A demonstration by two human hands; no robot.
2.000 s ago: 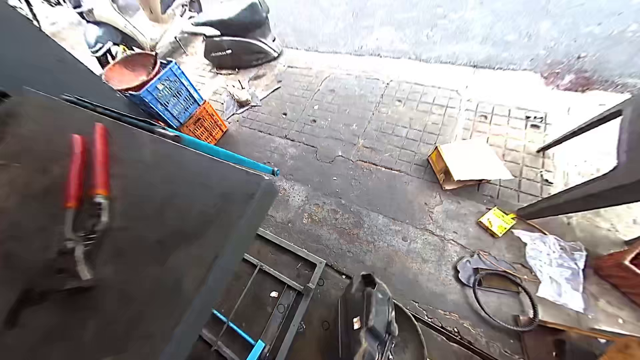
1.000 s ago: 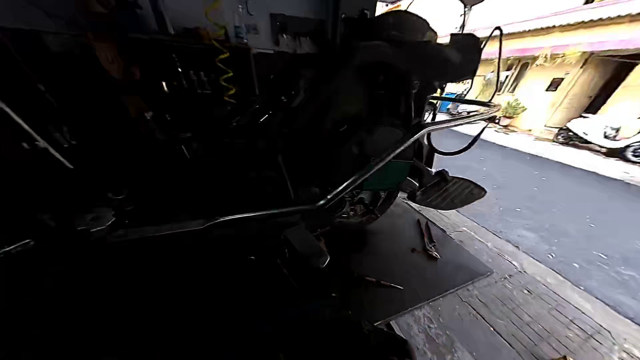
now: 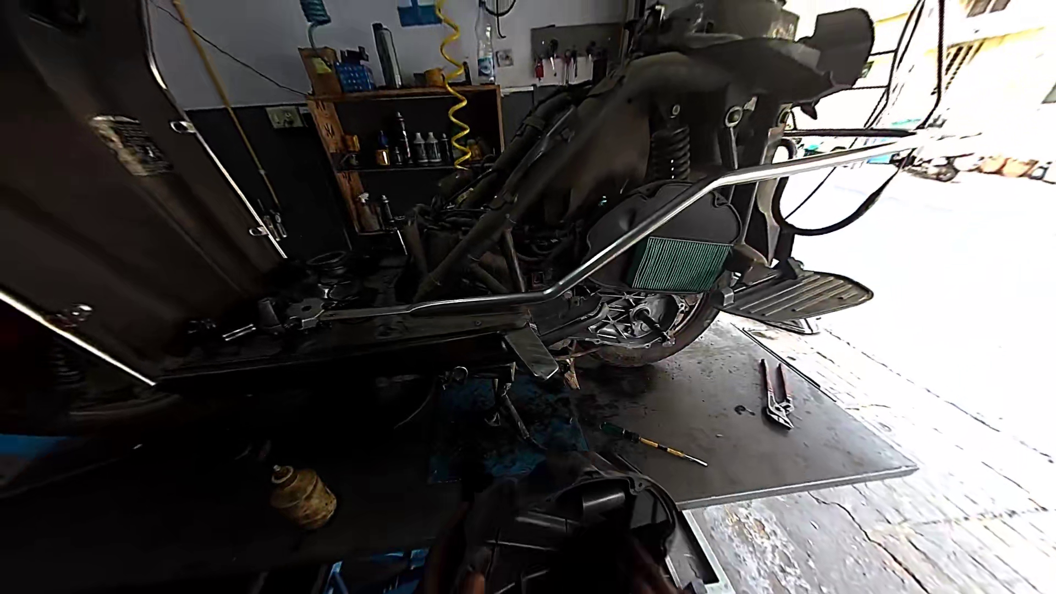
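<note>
A black molded plastic cover (image 3: 606, 503) is at the bottom centre, its ribbed hollow side showing. My left hand (image 3: 464, 569), very dark, grips its left edge. At the cover's lower right my right hand (image 3: 648, 569) is faintly visible in deep shadow, its fingers unclear. Beyond stands a partly stripped scooter (image 3: 528, 223) with a green pleated air filter (image 3: 681, 264) exposed above the rear wheel (image 3: 693, 330). On the metal platform lie a screwdriver (image 3: 656, 445) and red-handled pliers (image 3: 776, 396).
A dirty yellowish bottle (image 3: 303, 497) stands at the lower left. A chrome rail (image 3: 627, 239) and a footboard (image 3: 800, 294) project from the scooter. Behind are a wooden shelf (image 3: 404, 95) with bottles and a coiled yellow hose (image 3: 456, 99). The platform's edge (image 3: 817, 483) borders cracked paving.
The view has swung from the ground outside to the scooter and then down slightly. The black cover and my hands now show at the bottom; neither was plain one second ago.
</note>
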